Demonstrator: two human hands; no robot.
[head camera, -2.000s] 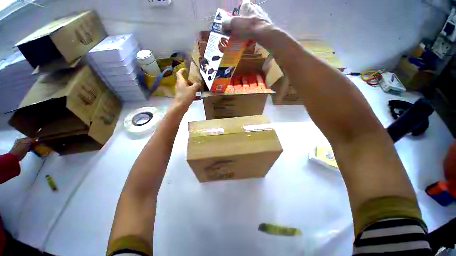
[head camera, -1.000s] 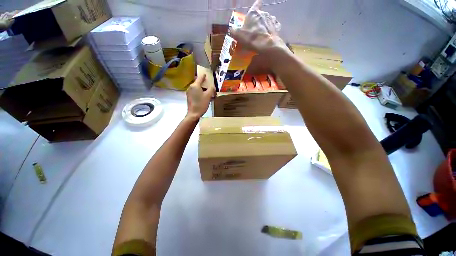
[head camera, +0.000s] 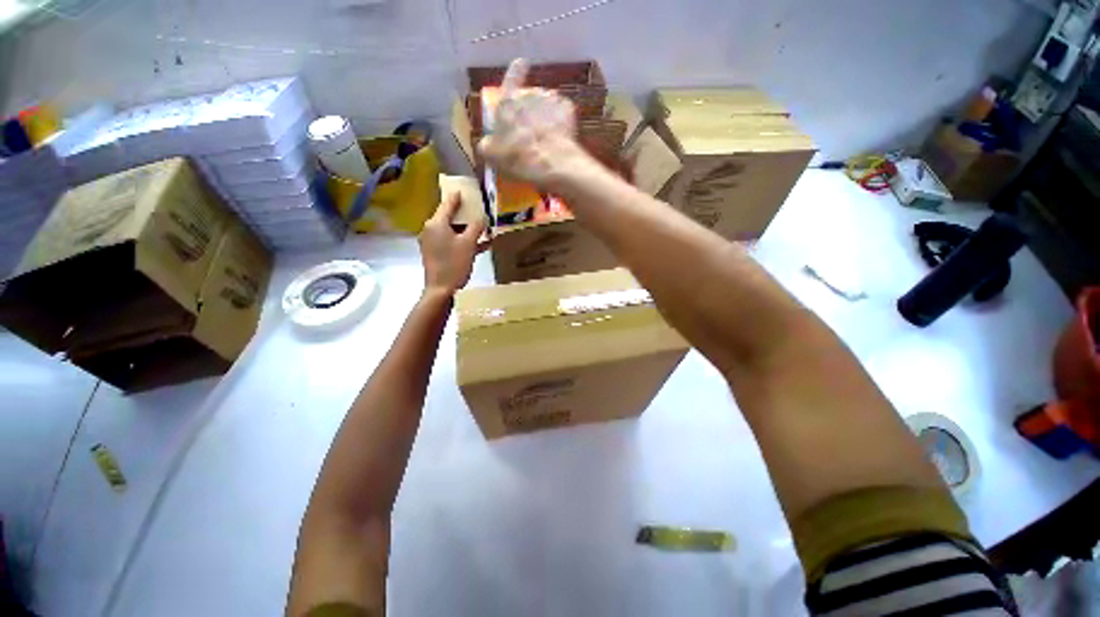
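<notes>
An open brown carton with raised flaps stands at the back centre. An orange retail box is low in its left part, mostly hidden by my right hand. My right hand is on top of that box, fingers partly spread; whether it grips is unclear. My left hand holds the carton's left flap between thumb and fingers. A closed, taped brown carton stands in front of the open one.
Another brown carton stands behind right. Empty cartons, white box stacks, a yellow bag and a tape roll are left. A yellow-olive cutter lies in front. A black cylinder and second tape roll are right.
The retail box has gone down into the open carton, with my right hand lower and further left. The upper empty carton at left is gone from the stack. The view has shifted.
</notes>
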